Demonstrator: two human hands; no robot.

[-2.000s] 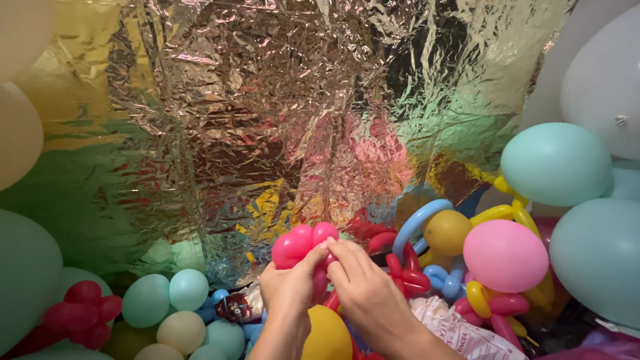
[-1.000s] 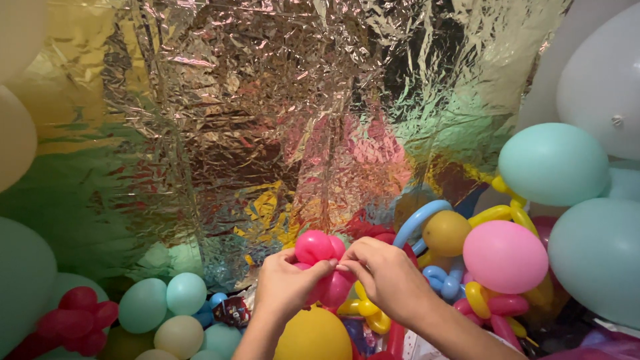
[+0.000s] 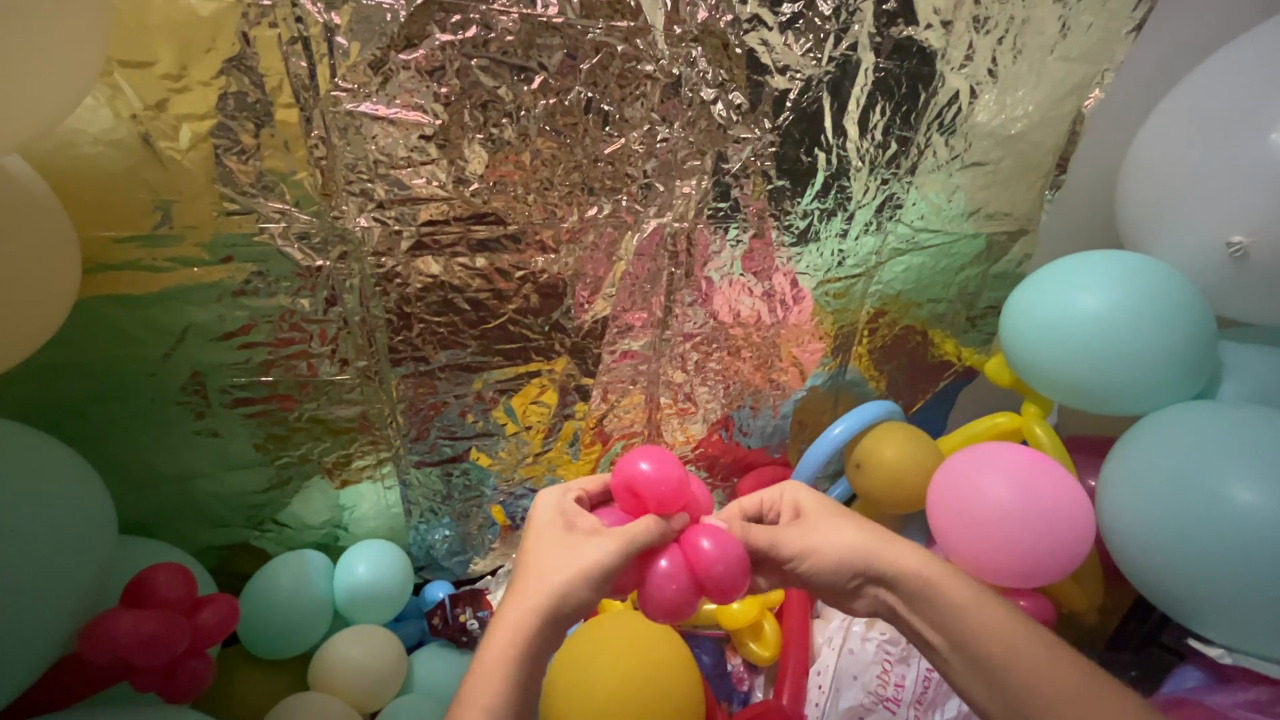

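Observation:
A cluster of small pink balloon bubbles (image 3: 668, 583) is held up between both hands, low in the middle of the view. My left hand (image 3: 590, 545) grips its left side, with the thumb laid across the centre and the fingers partly hidden behind it. At the right of the cluster, my right hand (image 3: 800, 535) pinches near its centre between thumb and forefinger; what exactly lies in that pinch is too small to tell. A mustard-yellow balloon (image 3: 622, 672) sits just below the cluster.
Crinkled metallic foil (image 3: 520, 200) hangs ahead. Teal balloons (image 3: 1108, 332) and a light pink balloon (image 3: 1011, 514) crowd the right. A dark pink balloon cluster (image 3: 150, 625) lies low at left. A printed plastic bag (image 3: 870, 665) is beneath my right forearm.
The pink cluster has turned in my hands, and more of its round bubbles now face the view. My right hand has shifted to the cluster's right side.

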